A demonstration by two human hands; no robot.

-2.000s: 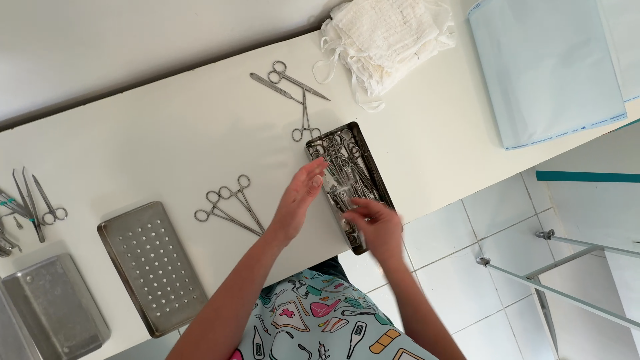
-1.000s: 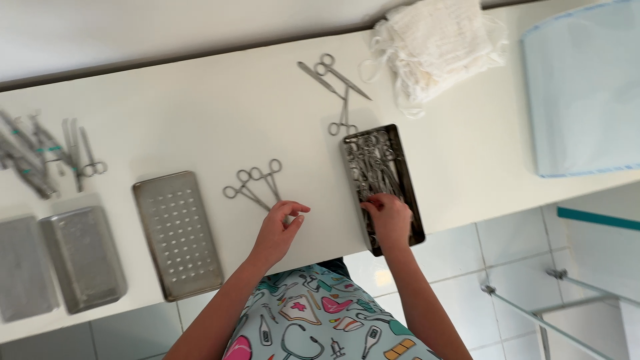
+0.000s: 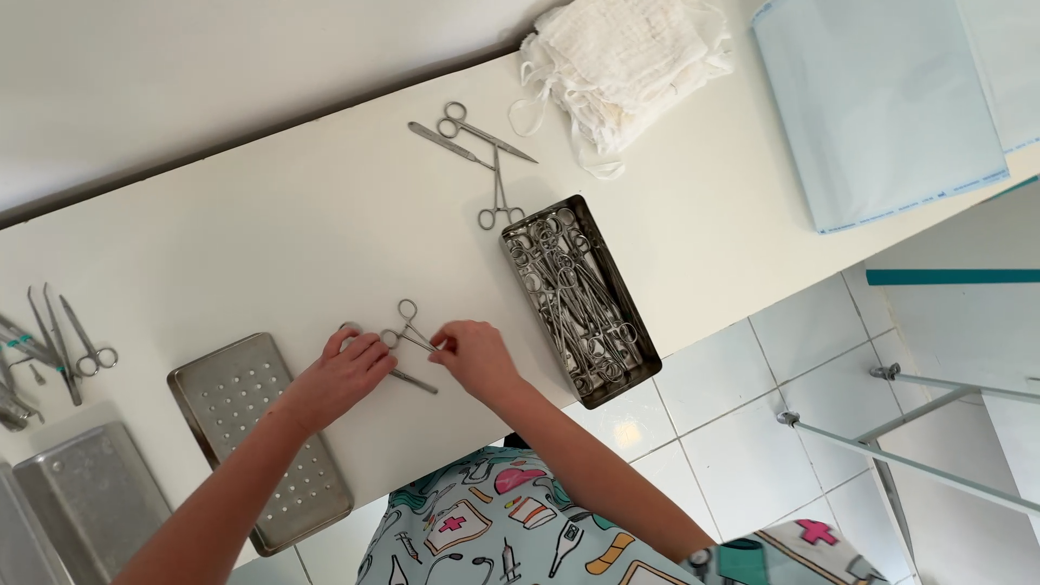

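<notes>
My right hand point(image 3: 474, 357) pinches the tip end of a ring-handled clamp point(image 3: 413, 331), whose finger rings point up and left. Over another ring-handled instrument point(image 3: 414, 380) lies my left hand point(image 3: 351, 367), its fingers covering the middle; whether they grip it is unclear. To the right, a dark metal box point(image 3: 656, 363) holds many ring-handled instruments point(image 3: 569, 284). Beyond its upper end are scissors point(image 3: 487, 138), a scalpel handle point(image 3: 447, 145) and a clamp point(image 3: 497, 191), close together on the white counter point(image 3: 268, 244).
A perforated metal tray point(image 3: 260, 422) stands left of my hands. Farther left are a metal container point(image 3: 93, 496), scissors point(image 3: 88, 345) and other instruments. White gauze cloths point(image 3: 626, 65) and blue wrapping sheets point(image 3: 877, 106) lie at the upper right. The counter's front edge runs beside my body.
My right hand has moved left from the instrument box to the small group of clamps. My left hand has come onto that group. The view has shifted.
</notes>
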